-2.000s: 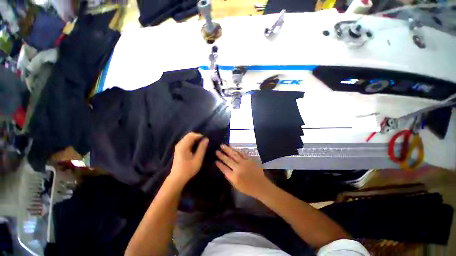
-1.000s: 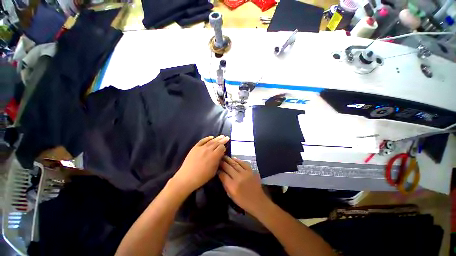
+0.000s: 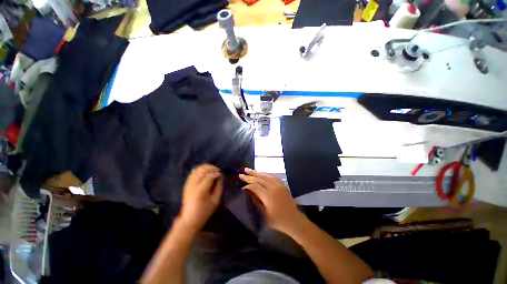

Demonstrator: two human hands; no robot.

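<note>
A large black garment panel (image 3: 167,127) lies left of the needle and hangs over the table's front edge. Its right edge runs up to the presser foot (image 3: 263,125) under the lit left end of the white sewing machine (image 3: 333,61). My left hand (image 3: 201,191) has its fingertips closed on the cloth below the needle. My right hand (image 3: 269,194) lies to its right, its fingers extended over the cloth's edge; whether it pinches the cloth is not clear. Black cut pieces (image 3: 309,155) with stepped edges lie right of the needle.
Red and orange scissors (image 3: 455,180) lie at the table's right end. A white basket (image 3: 47,233) stands at lower left. More black cloth hangs at left (image 3: 69,105) and lies at lower right (image 3: 428,258). A folded black pile (image 3: 183,14) and a thread spool (image 3: 404,16) are behind the machine.
My hands came together near the cloth's edge, then moved apart. My left hand is now further left and lower. The panel's upper part has shifted slightly left.
</note>
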